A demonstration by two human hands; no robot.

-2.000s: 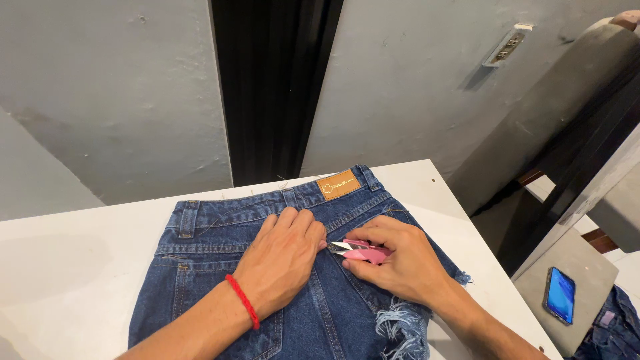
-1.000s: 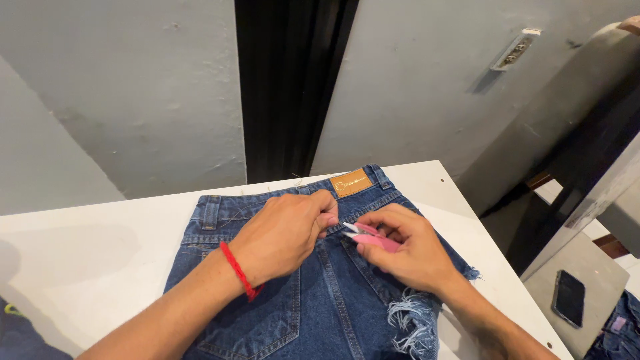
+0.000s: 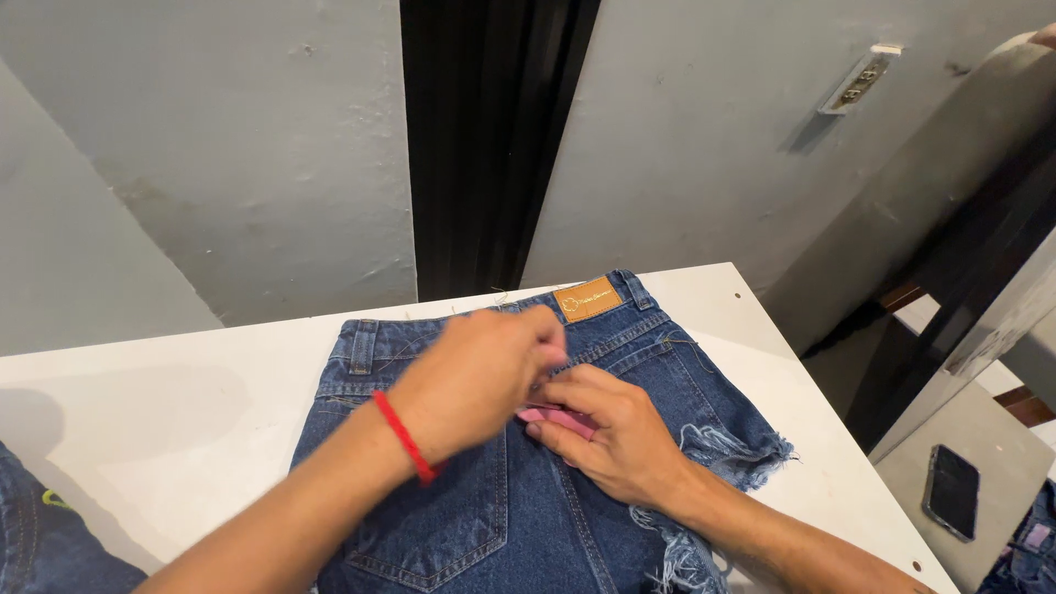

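Dark blue denim shorts (image 3: 445, 511) with frayed hems lie back side up on a white table, a tan waistband patch (image 3: 587, 299) at their top edge. My right hand (image 3: 615, 429) holds pink thread snips (image 3: 565, 419) over the centre back seam; the blades are mostly hidden behind the fingers. Just above and left of the snips is my left hand (image 3: 487, 371), blurred, with a red cord bracelet at the wrist. Its thumb and fingers are drawn together over the waistband; whether a thread is between them cannot be seen.
More denim (image 3: 49, 528) with a bright green loop lies at the table's left edge. Loose threads show along the waistband. A phone (image 3: 951, 492) rests on a lower surface at right, near other denim (image 3: 1035, 536). Grey walls and a black vertical panel stand behind the white table (image 3: 165, 396).
The snips' blades, visible earlier by the waistband seam, are now mostly covered by my hands. My left hand has lifted off the denim. The phone's screen, lit two seconds ago, is dark.
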